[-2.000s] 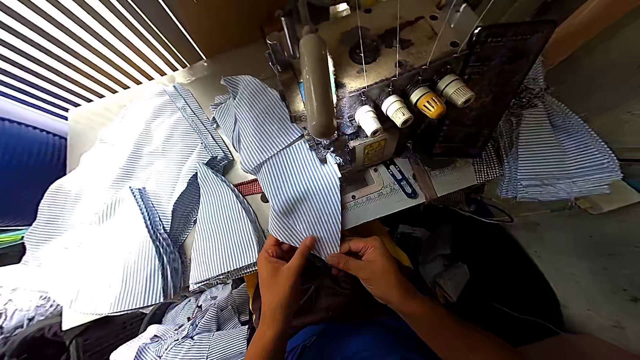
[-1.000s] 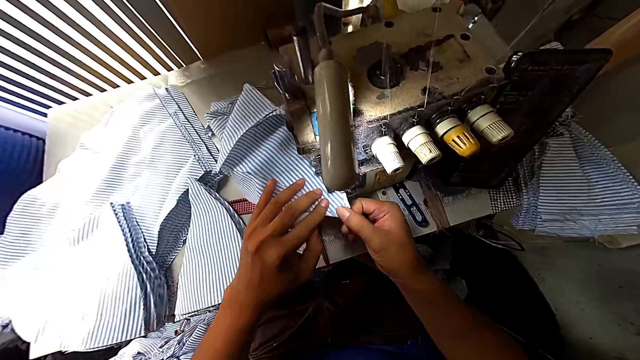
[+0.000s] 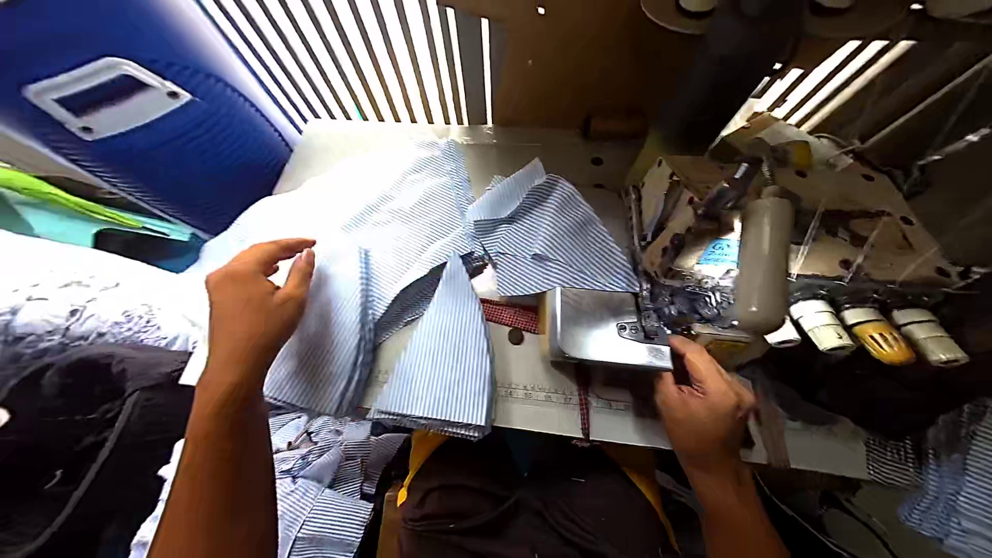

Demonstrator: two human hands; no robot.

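Note:
My left hand [image 3: 260, 298] is raised over a pile of blue-and-white striped fabric pieces [image 3: 325, 341], thumb and fingers apart, holding nothing. My right hand [image 3: 701, 395] is at the front right corner of the sewing machine's metal plate [image 3: 601, 325], fingers curled beside the presser area; whether it grips something there cannot be told. A striped fabric piece [image 3: 562, 240] lies behind the plate, its edge near the needle area. Left of the plate, a stack of tapered striped pieces [image 3: 446, 356] rests on the table, close to a red checked strip [image 3: 509, 315].
The machine head [image 3: 860, 225] carries a grey cylinder [image 3: 765, 263] and several thread tension knobs [image 3: 880, 335]. A printed ruler scale runs along the table's front edge [image 3: 527, 415]. More striped fabric [image 3: 322, 480] hangs below at left, and a blue plastic container [image 3: 147, 101] stands behind.
My left hand has moved left, away from the machine, and let go of the striped piece. That piece now lies behind the plate. The view has swung left.

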